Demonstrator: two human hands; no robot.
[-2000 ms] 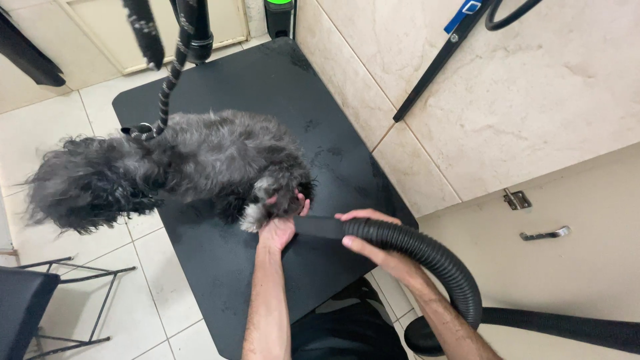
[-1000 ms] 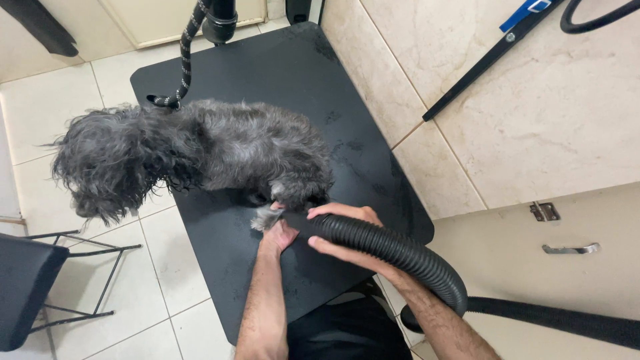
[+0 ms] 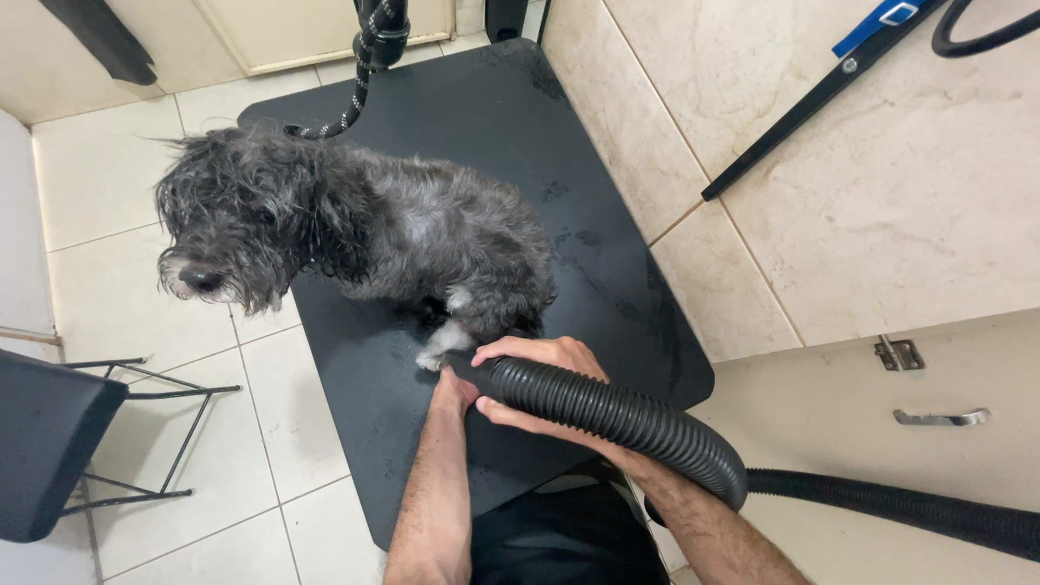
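Observation:
A grey and black curly-haired dog (image 3: 439,227) sits on a black grooming table (image 3: 520,106), its head at the left and its damp-looking coat ruffled. A braided grooming loop (image 3: 356,97) hangs behind its neck. My right hand (image 3: 540,366) is closed around the nozzle end of a black corrugated dryer hose (image 3: 617,414). The nozzle (image 3: 473,372) points at the dog's pale hind paw (image 3: 439,345). My left hand (image 3: 457,388) is at that paw, partly hidden by the nozzle; its fingers are out of sight, so its hold cannot be told.
A tiled wall (image 3: 877,211) borders the table on the right, with a black strap with a blue part (image 3: 877,24) against it. Below is a cabinet with a metal handle (image 3: 942,418). A dark folding chair (image 3: 57,439) stands at the left on the tiled floor.
The dog's head has lifted and turned, so its muzzle and nose now show. My right hand keeps the nozzle by the hind paw, and my left hand stays beside it. The view has shifted somewhat.

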